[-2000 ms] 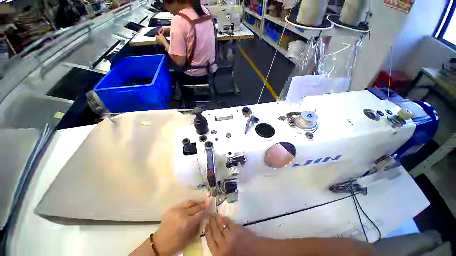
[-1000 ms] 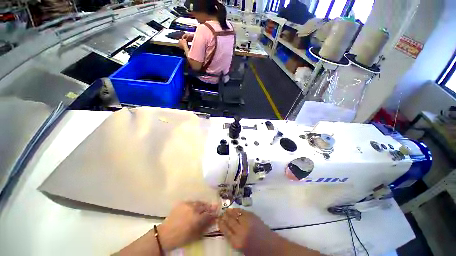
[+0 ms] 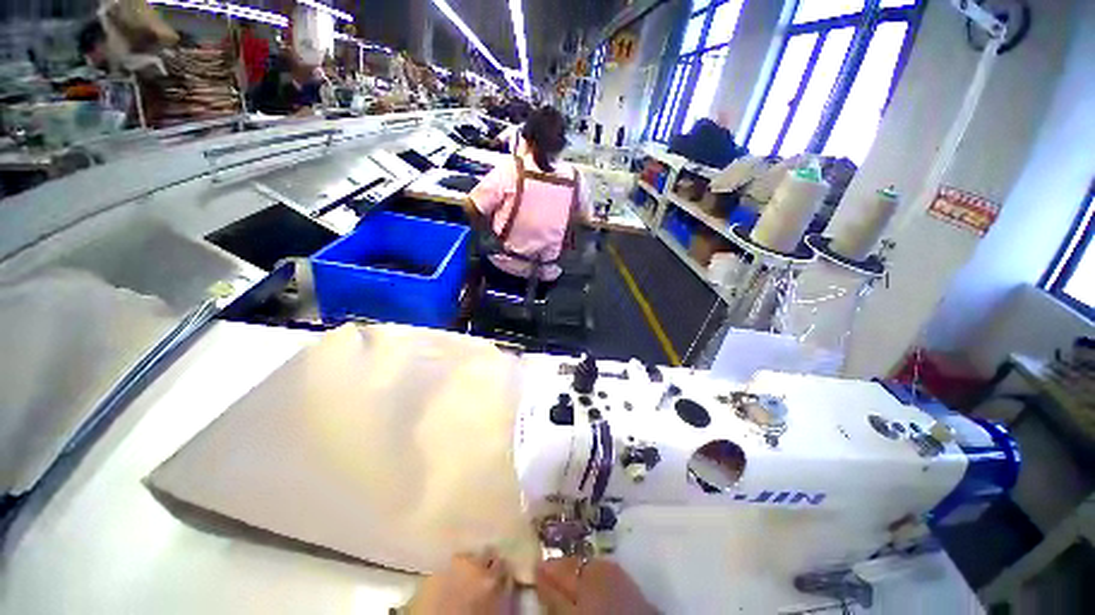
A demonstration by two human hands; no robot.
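A beige fabric panel lies flat on the white table, left of the sewing machine. Its near right corner reaches the presser foot and needle area. My left hand rests with its fingers on the panel edge, just left of the needle. My right hand is close beside it, below the presser foot, fingers bent down at the edge. Both hands are cut off by the bottom of the picture. The fingertips and the seam are blurred.
Pale panels drape over the grey trough at left. A blue bin stands beyond the table. A person in pink sits behind it. Thread cones stand behind the machine, and its blue motor is at the right end.
The view has tilted up, so hands and machine sit lower and more of the room shows. The hands remain by the needle. The panel still lies left of the machine.
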